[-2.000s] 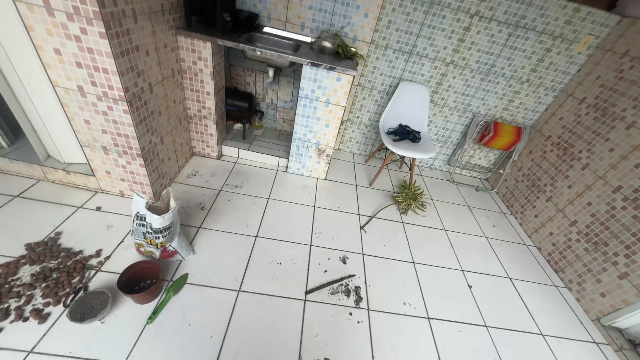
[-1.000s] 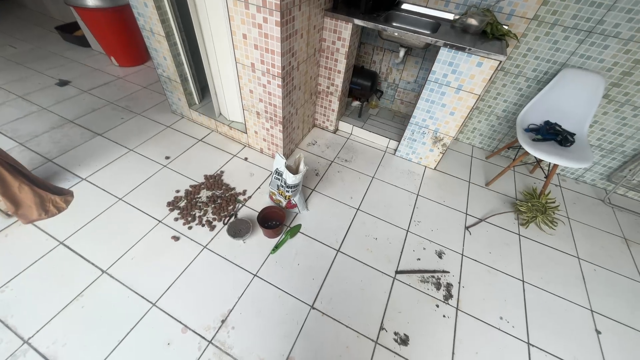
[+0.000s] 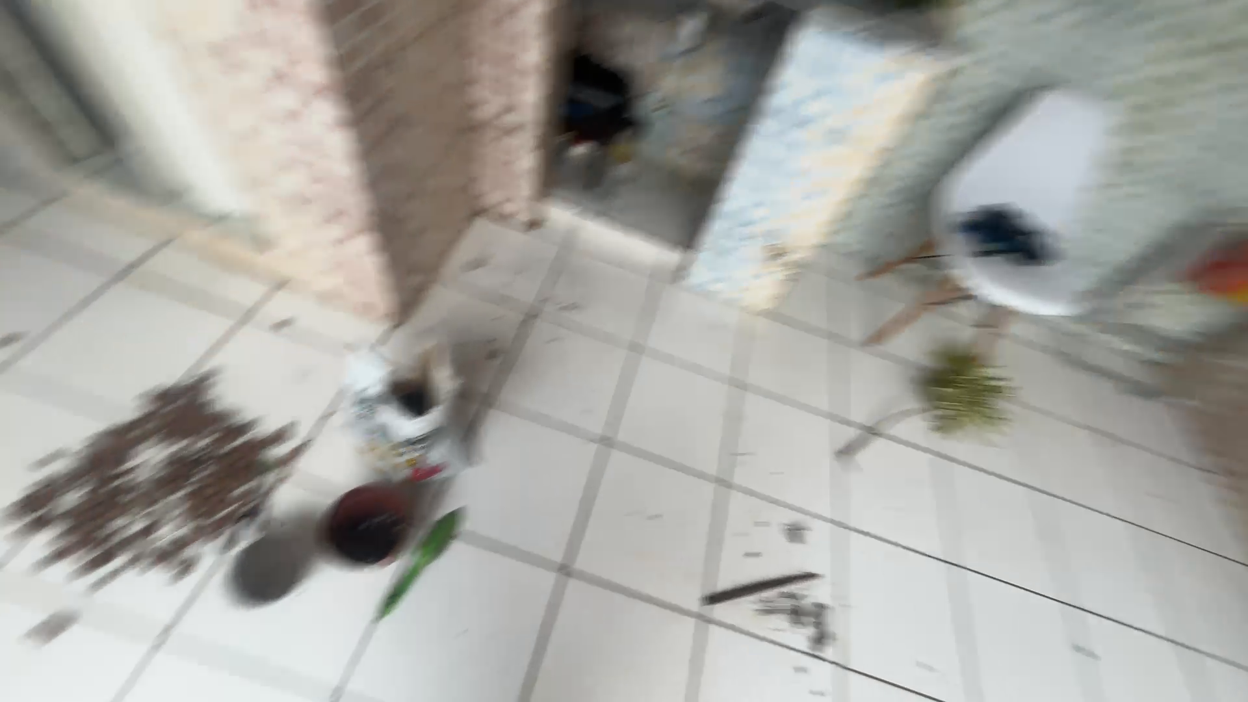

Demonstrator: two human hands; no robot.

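Observation:
Neither my left hand nor my right hand shows in the head view, which is blurred. On the white tiled floor lies a spread of brown pebble-like pieces (image 3: pixel 161 478). Beside it stand a grey bowl or pot (image 3: pixel 271 565) and a reddish-brown plant pot (image 3: pixel 369 525) with dark contents. Behind the pot is an open white printed bag (image 3: pixel 400 414). A green hand trowel (image 3: pixel 421 564) lies to the pot's right. Farther right, a dark stick-like piece (image 3: pixel 760 588) lies by scattered dark soil (image 3: pixel 804 616). A leafy plant with a bare stem (image 3: pixel 965 390) lies near the chair.
A white chair (image 3: pixel 1058 175) with wooden legs holds a dark blue item (image 3: pixel 1004 234). A tiled pillar (image 3: pixel 419 146) and a blue-tiled counter support (image 3: pixel 799 156) rise at the back. Something red and orange (image 3: pixel 1224 271) shows at the right edge.
The view has swung left, then back right. The brown cloth-like shape at the left edge one second ago is out of view. The things on the floor lie as before.

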